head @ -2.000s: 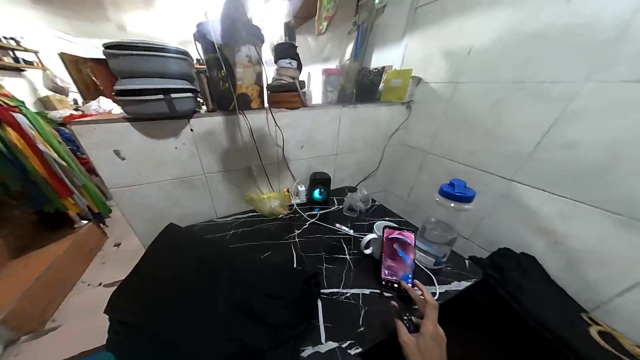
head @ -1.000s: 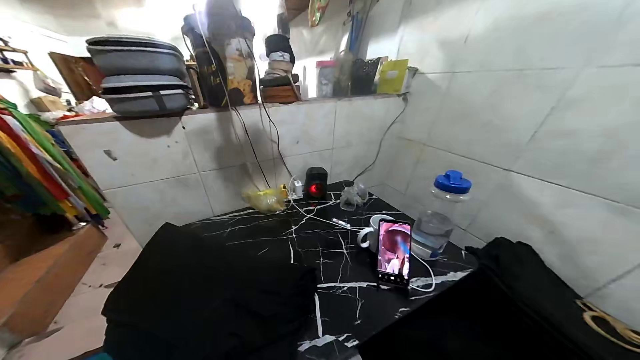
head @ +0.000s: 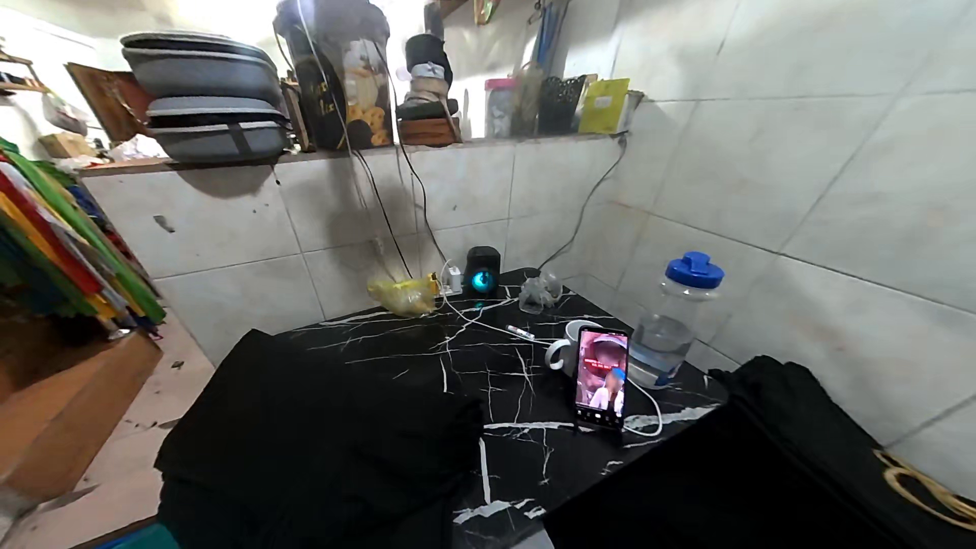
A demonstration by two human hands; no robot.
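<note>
Neither my left hand nor my right hand is in view. A smartphone (head: 602, 374) with a lit screen stands upright, leaning by a white mug (head: 560, 353) on the black marble-patterned table (head: 522, 450). A white cable curves out beside the phone. Just behind and to the right is a clear plastic bottle with a blue lid (head: 663, 332), part filled with clear liquid. Black fabric (head: 320, 450) lies heaped at the left of the table. More black cloth (head: 747, 465), with a gold-coloured design at its edge, covers the right front.
Against the back wall stand a small speaker (head: 483, 273) glowing blue, a yellow plastic bag (head: 404, 296) and a clear crumpled bag (head: 540, 292). Cables hang down the tiles. The ledge above holds grey cases (head: 213, 99), jars and a black basket (head: 560, 105). Colourful fabrics (head: 61, 236) hang at left.
Two seconds back my right hand was at the lower edge of the phone; it had left the view by one second ago. The speaker's light went from blue to red and is blue again.
</note>
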